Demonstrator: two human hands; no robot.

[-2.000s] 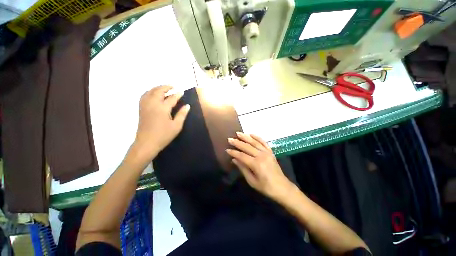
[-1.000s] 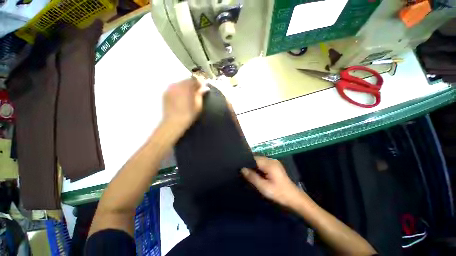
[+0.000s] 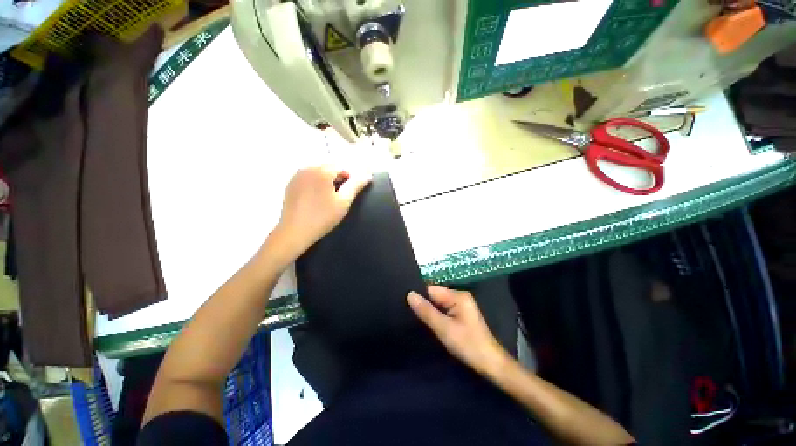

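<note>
A long black fabric panel (image 3: 362, 253) runs from below the needle area down over the table's front edge into my lap. My left hand (image 3: 316, 205) pinches its upper left corner, close to the presser foot and needle (image 3: 382, 131), which are partly lost in lamp glare. My right hand (image 3: 456, 324) pinches the panel's right edge between thumb and fingers, past the table edge. The brown layer does not show now. The lower part of the panel blends with my dark clothing.
The cream sewing machine head (image 3: 288, 61) with its green control panel (image 3: 559, 43) stands ahead. Red-handled scissors (image 3: 627, 155) lie right of the needle. Brown cut pieces (image 3: 118, 192) hang over the table's left side. A yellow crate (image 3: 96, 22) is behind, a blue basket (image 3: 249, 392) below.
The black panel now covers the brown layer. My left hand has moved right to the panel's top corner, then slightly down. My right hand has moved down along the right edge.
</note>
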